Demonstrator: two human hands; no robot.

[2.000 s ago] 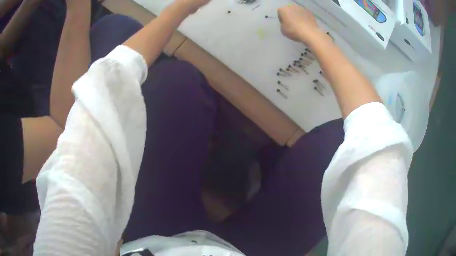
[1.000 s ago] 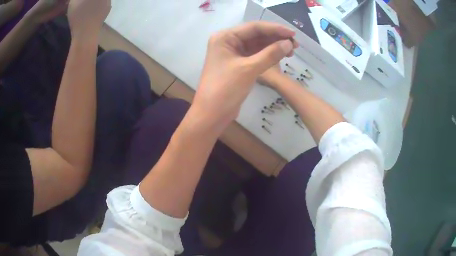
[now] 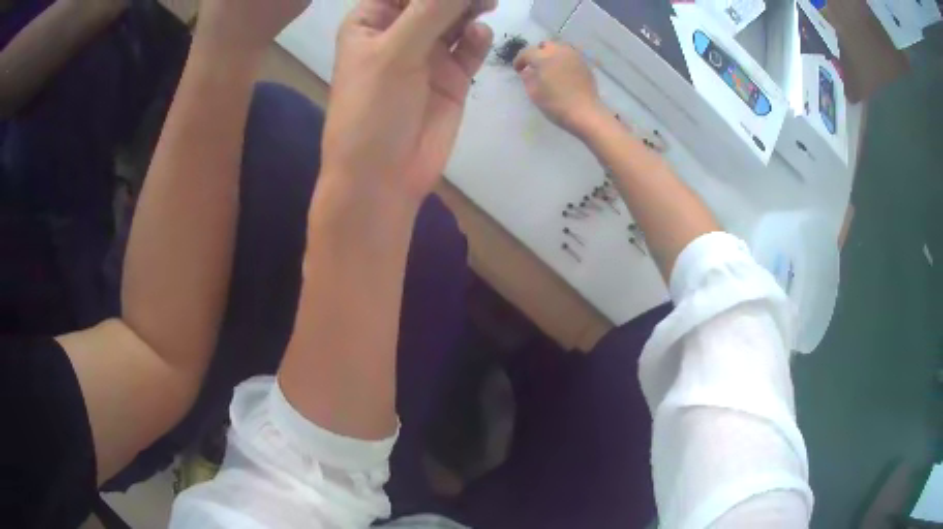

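My left hand (image 3: 393,109) is raised close to the camera over the table's near edge, fingers curled. Its fingertips are at the top edge of the picture, so what they hold is unclear. My right hand (image 3: 561,85) is on the white table covering (image 3: 507,170), fingertips bunched beside a pile of small black parts (image 3: 510,48). Whether they pinch a part cannot be told. Pinned pieces (image 3: 587,203) with dark heads and thin coppery legs lie in rows left of my right forearm. The forearm may hide some.
White printed cartons (image 3: 713,78) stand beyond my right hand. A translucent white tub (image 3: 812,274) is at the right table end. A neighbour's bare arm (image 3: 186,217) is close on the left. The tan table edge (image 3: 517,279) runs above my knees.
Compared with one second ago, my left hand has moved up and left in the picture. My right hand, then mostly hidden behind it, now shows at the black pile, its fingertips beside the parts.
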